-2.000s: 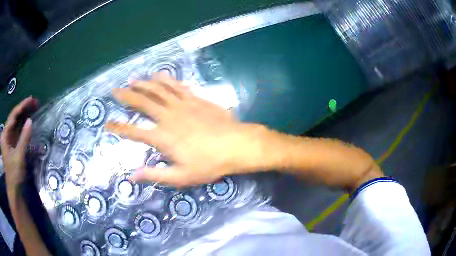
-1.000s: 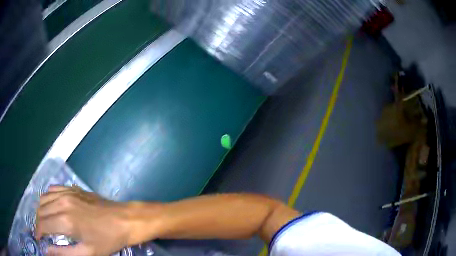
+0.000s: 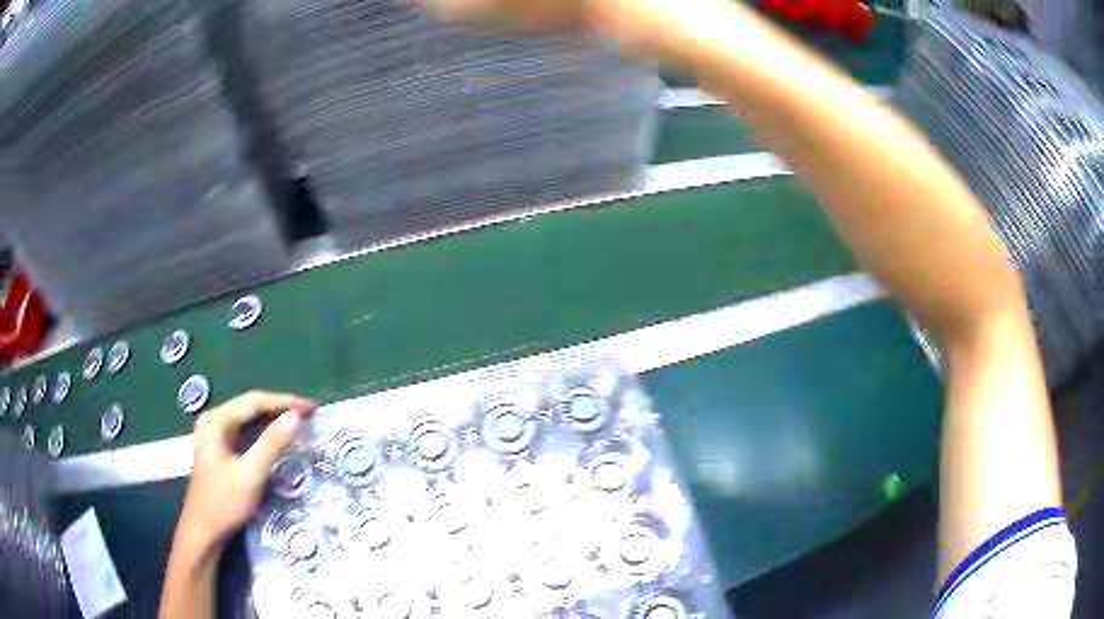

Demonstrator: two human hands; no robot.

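The clear blister tray (image 3: 496, 484) lies at the lower middle, its far edge by the conveyor side rail. Many pockets show ringed round parts; glare hides detail in the middle, and the near edge is cut off. My left hand (image 3: 236, 466) is at the tray's far left corner, thumb and forefinger curled there; whether it grips the tray is unclear. My right arm reaches up across the belt. My right hand (image 3: 502, 10) is blurred and mostly cut off by the top edge, near the top of a tall stack of blister trays (image 3: 448, 121); its fingers are hidden.
The green conveyor belt (image 3: 545, 272) carries several loose round parts (image 3: 176, 346) at left. Another tray stack (image 3: 109, 181) stands beyond it, and one at right (image 3: 1017, 157). A white paper (image 3: 92, 563) lies at lower left. A green sticker (image 3: 893, 486) is on the worktop. Red objects show at far left and top right.
The view has swung back left to the belt and stacks. My right hand has left the tray and moved up over the belt. My left hand has come back into view at the tray corner.
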